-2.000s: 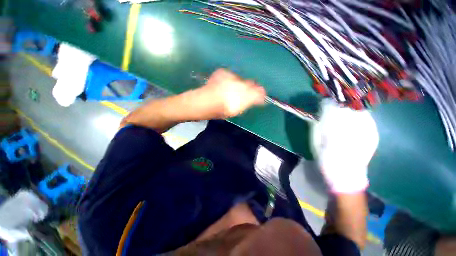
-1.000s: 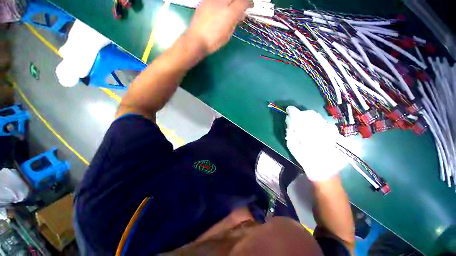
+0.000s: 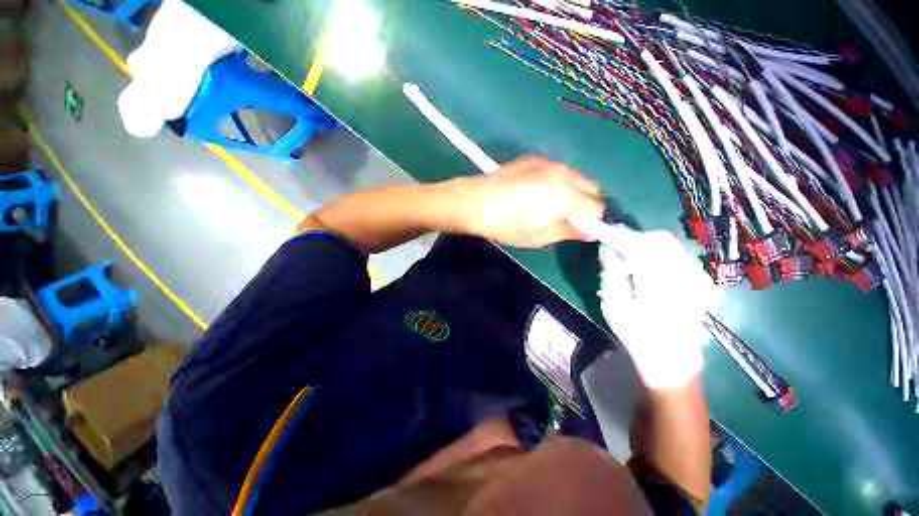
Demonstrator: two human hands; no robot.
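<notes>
My left hand is bare and grips a white sleeving tube. One end of the tube points up and left over the green mat; the other end meets my right hand's fingers. My right hand, in a white glove, is shut on a wire harness. The harness's striped wires come out below the glove and end in a red connector at the lower right. The wire ends at the fingertips are hidden, so I cannot tell whether they are inside the tube.
A harness pile fans over the green mat, its red connectors nearest my right hand. A loose tube pile lies at the right edge. Blue stools and a cardboard box stand on the floor at left.
My left hand has come back from the pile's upper left end with a white tube and now meets my right hand. My right hand still holds the harness.
</notes>
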